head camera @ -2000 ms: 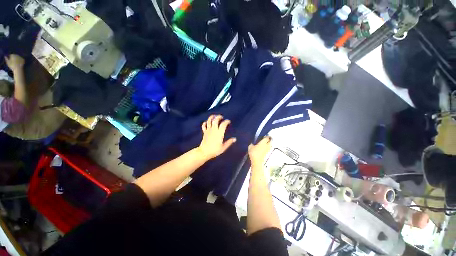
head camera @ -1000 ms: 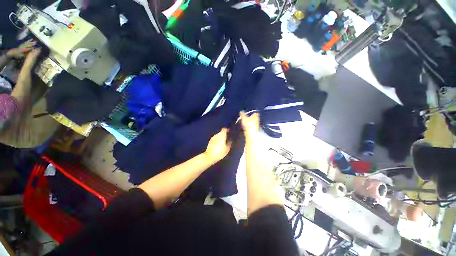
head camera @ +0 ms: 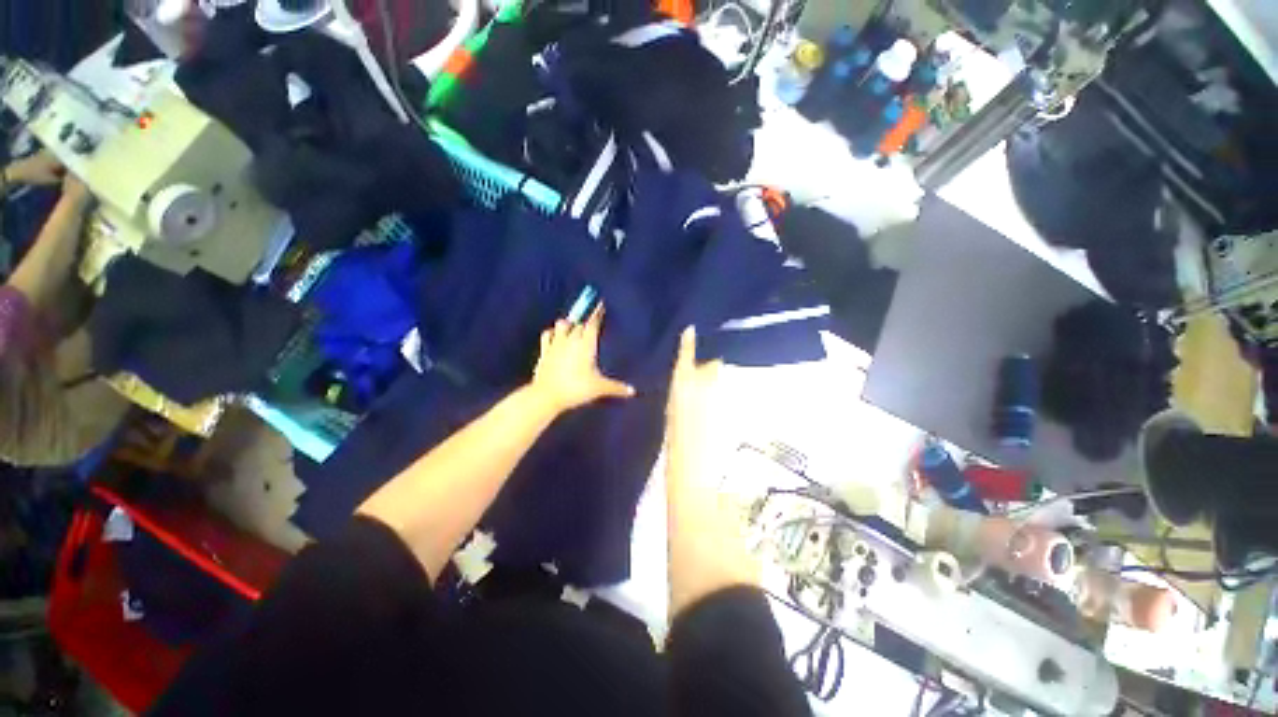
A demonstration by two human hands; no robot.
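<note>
Navy garment pieces with white stripes (head camera: 568, 469) lie in a pile across the turquoise basket, my lap side and the white table edge. My left hand (head camera: 572, 370) rests on the navy cloth, fingers spread and thumb out. My right hand (head camera: 691, 367) is at the cloth's right edge, just below the white stripes; its fingers are partly hidden, so a grip cannot be made out. The off-white sewing machine (head camera: 967, 616) lies to the right of my right forearm, with black-handled scissors (head camera: 817, 661) beside it.
Turquoise basket (head camera: 297, 427) with bright blue cloth (head camera: 367, 315) is at left. A red basket (head camera: 84, 602) stands on the floor. Another person's arm (head camera: 53, 238) is by a second machine (head camera: 175, 175). A grey panel (head camera: 960, 315) and thread cones (head camera: 1034, 549) are at right.
My left hand has moved up and left from beside my right hand and its fingers have spread. The striped cloth end lies flatter. The whole view has shifted slightly.
</note>
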